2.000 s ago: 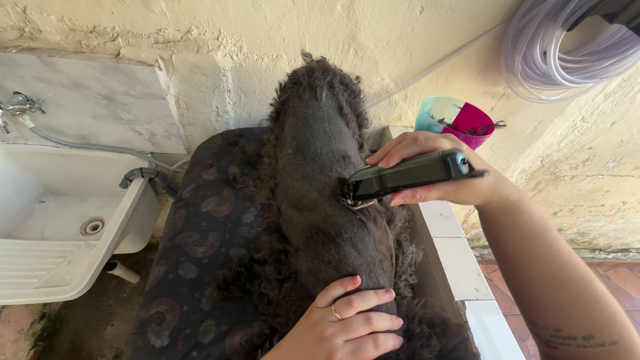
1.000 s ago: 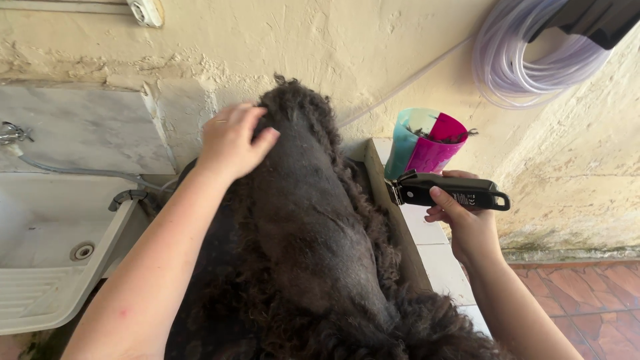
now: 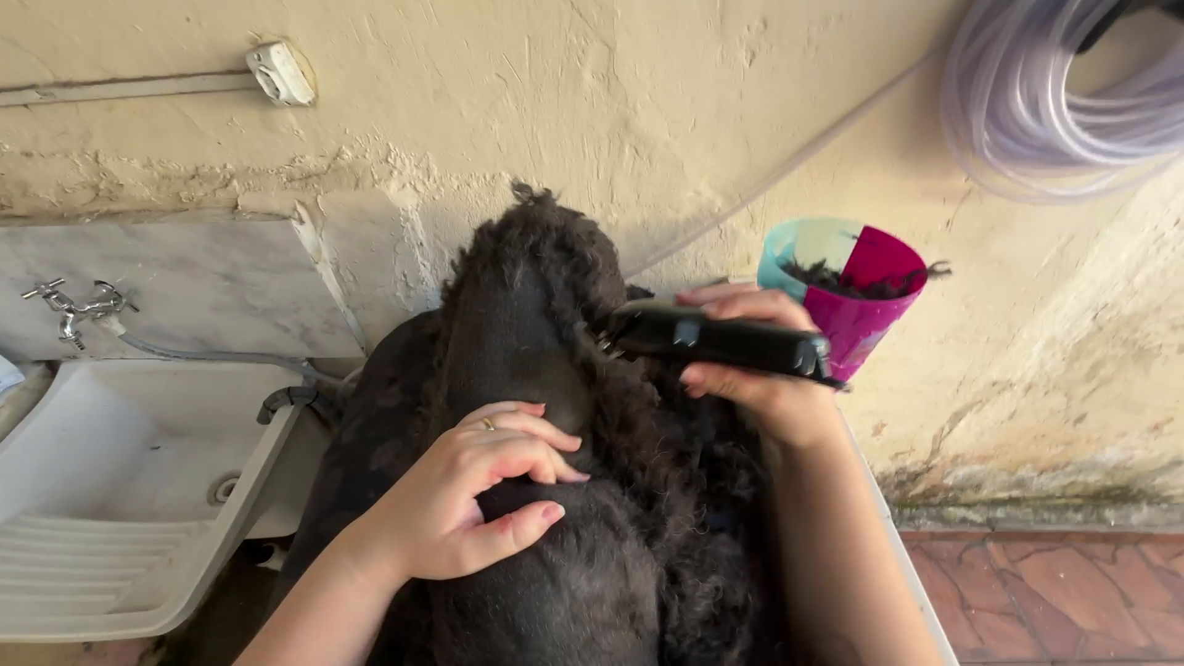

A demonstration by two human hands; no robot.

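A dark, curly-haired dog [image 3: 546, 555] is seen from above, its back clipped short and long curls left on its head and along its right side. My right hand [image 3: 758, 361] grips a black cordless hair clipper [image 3: 721, 340], whose blade end meets the curls at the right of the neck. Spread over the short-clipped back lies my left hand [image 3: 499, 490], a ring on one finger, holding no tool. The dog's face is hidden from this view.
Behind my right hand stands a teal and magenta cup [image 3: 865, 314] with dark hair clippings. A white laundry sink [image 3: 120, 462] with a metal tap [image 3: 79, 305] is at left. Coiled clear hose [image 3: 1064, 102] hangs upper right. Dark patterned cloth [image 3: 351, 462] lies beneath the dog.
My left hand has moved from near the dog's head down onto its back. The clipper, held away beside the cup one second ago, is now at the neck curls.
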